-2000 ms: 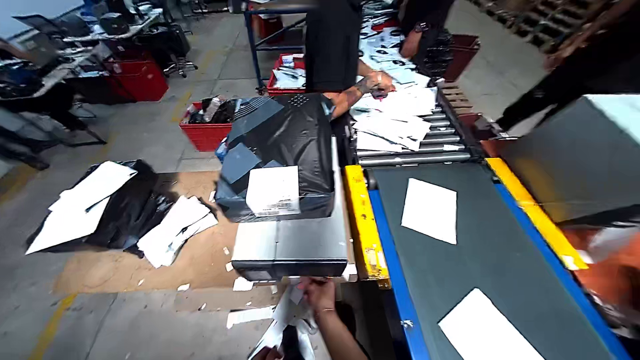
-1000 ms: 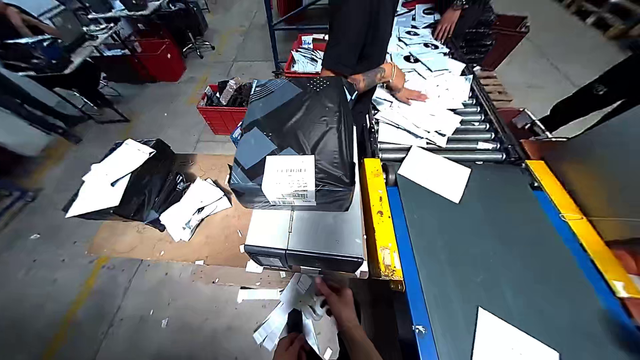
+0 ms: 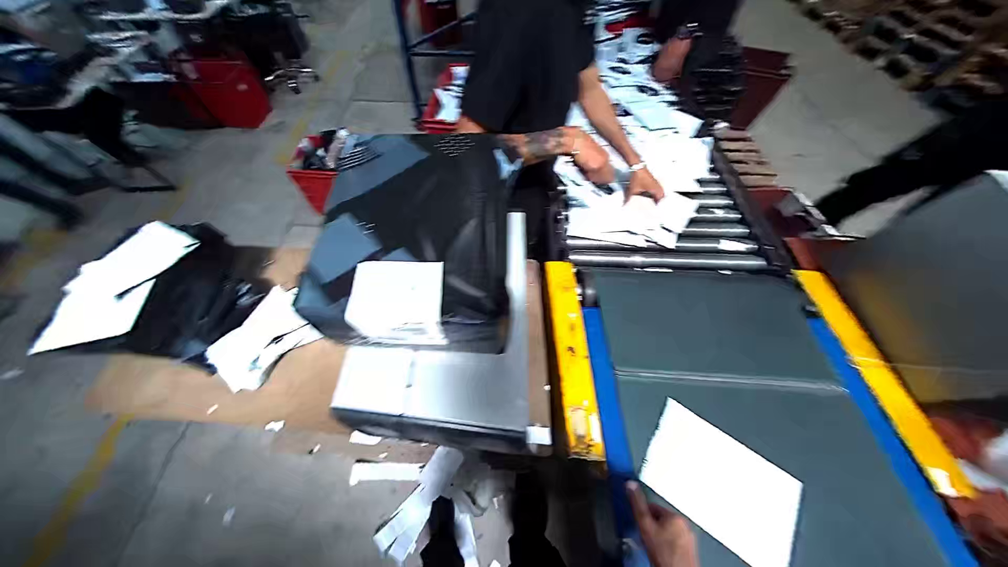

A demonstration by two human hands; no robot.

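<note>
My right hand (image 3: 663, 529) is low in the view, over the blue edge of the belt conveyor (image 3: 732, 331). Its raised fingers are by the left side of a white sheet or envelope (image 3: 723, 480) on the dark belt; whether they touch cannot be told. My left hand is out of view. Left of the conveyor, a black plastic-wrapped package (image 3: 417, 205) bearing a white label (image 3: 396, 302) rests on a grey box (image 3: 465, 394).
Another black package (image 3: 185, 295) with white papers lies on brown cardboard (image 3: 315, 386). A person's hands (image 3: 618, 177) handle white envelopes on the rollers (image 3: 720, 228). Paper strips (image 3: 425, 496) lie on the floor near my feet. A yellow rail (image 3: 575, 354) edges the conveyor.
My right hand has moved right, from the grey box's front edge to the conveyor. My left hand has left the view. White sheets on the belt have moved toward me.
</note>
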